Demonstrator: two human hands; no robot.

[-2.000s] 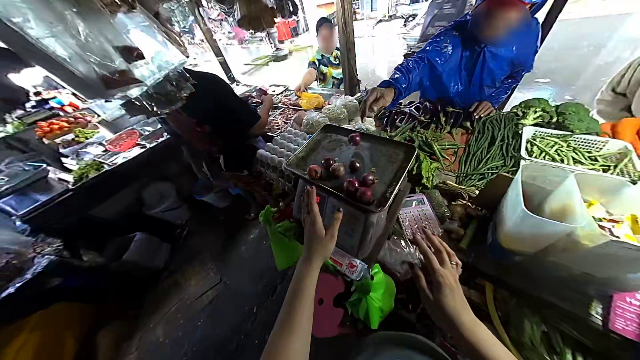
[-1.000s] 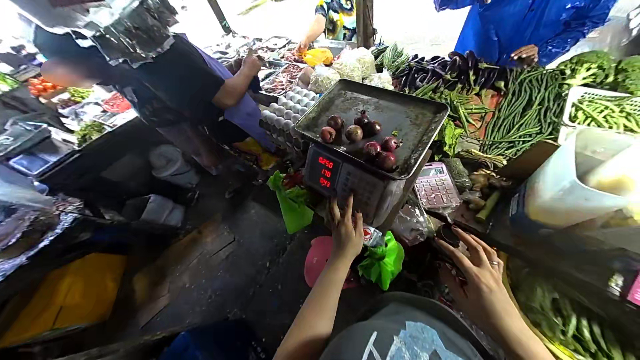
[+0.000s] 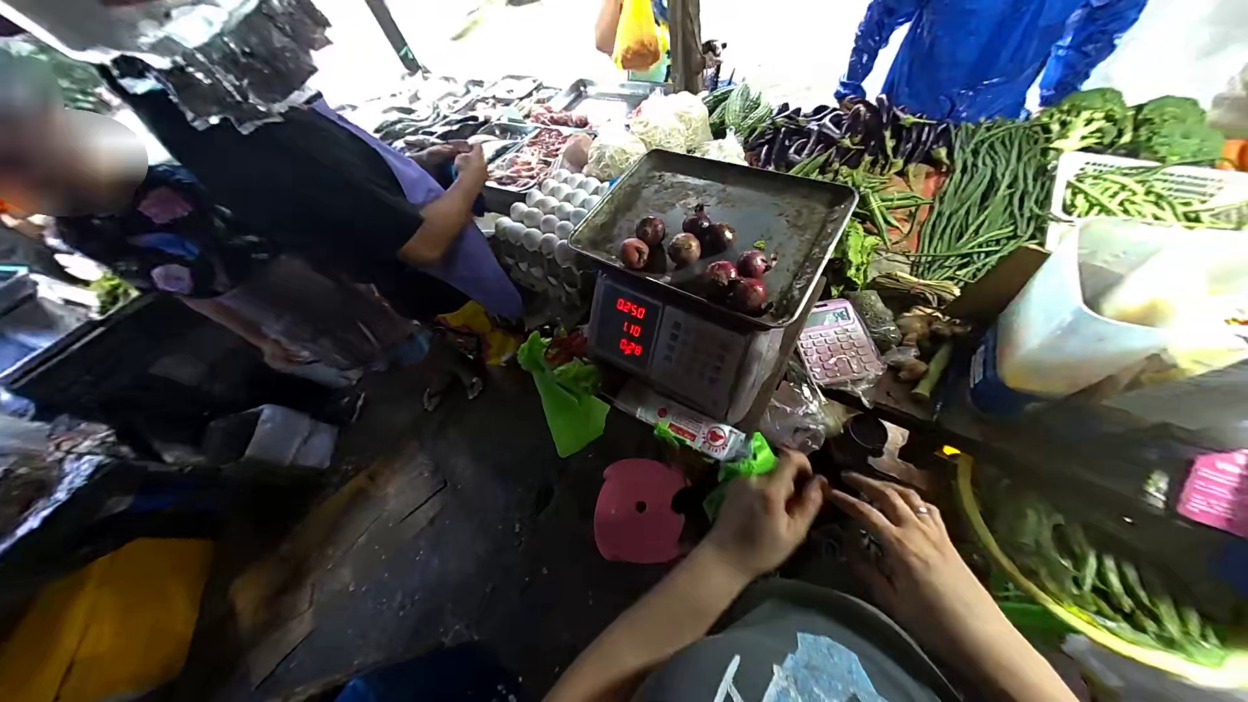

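Several red onions point(image 3: 720, 275) lie in the metal tray point(image 3: 780, 195) on top of a digital scale point(image 3: 673, 341) with lit red digits. Below the scale's right side, my left hand point(image 3: 775, 512) has curled fingers beside a green plastic bag point(image 3: 746, 466); whether it grips the bag is unclear. My right hand point(image 3: 892, 522), with a ring on it, is spread, its fingertips close to my left hand; I see nothing held in it. A pink calculator point(image 3: 838, 343) rests right of the scale. A white printed package point(image 3: 687, 429) lies in front of the scale.
Egg trays point(image 3: 546, 224) stand left of the scale. Eggplants point(image 3: 848, 136), long beans point(image 3: 985, 195) and broccoli point(image 3: 1087, 122) lie behind. A white plastic container point(image 3: 1082, 302) is at right. A person in dark clothes point(image 3: 322, 185) stands at left, another in a blue raincoat point(image 3: 975, 58) across the stall.
My left hand has moved from the scale's front panel down and right, close to my right hand. The onions remain in the tray. The view has shifted.
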